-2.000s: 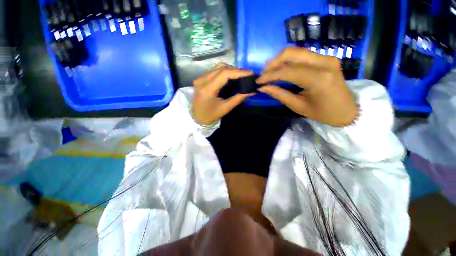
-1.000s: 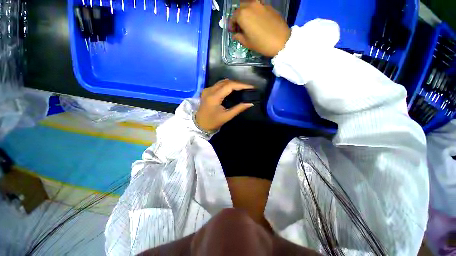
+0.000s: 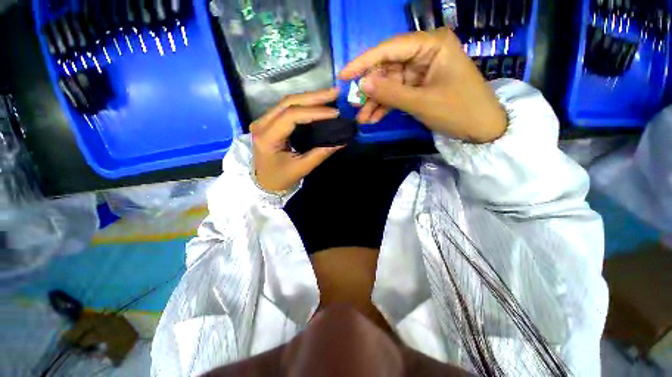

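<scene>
My left hand (image 3: 289,140) holds a black plastic housing (image 3: 324,134) between thumb and fingers, above the bench edge. My right hand (image 3: 435,85) is just above and to the right of it and pinches a small green and white circuit board (image 3: 357,94) between thumb and fingers. The board and the housing are close but apart. The housing's inside cannot be made out. A clear plastic box (image 3: 254,74) with loose green boards stands beyond my left hand.
A blue tray (image 3: 162,118) with black housings with silver rods lies at the left. Another blue tray (image 3: 390,127) with black parts lies behind my right hand, and a third blue tray (image 3: 604,118) at the right. Clear plastic bags (image 3: 44,221) hang at far left.
My right hand has come back from the clear box, now with a small board in its fingers. My left hand still holds the black housing. The camera view has shifted.
</scene>
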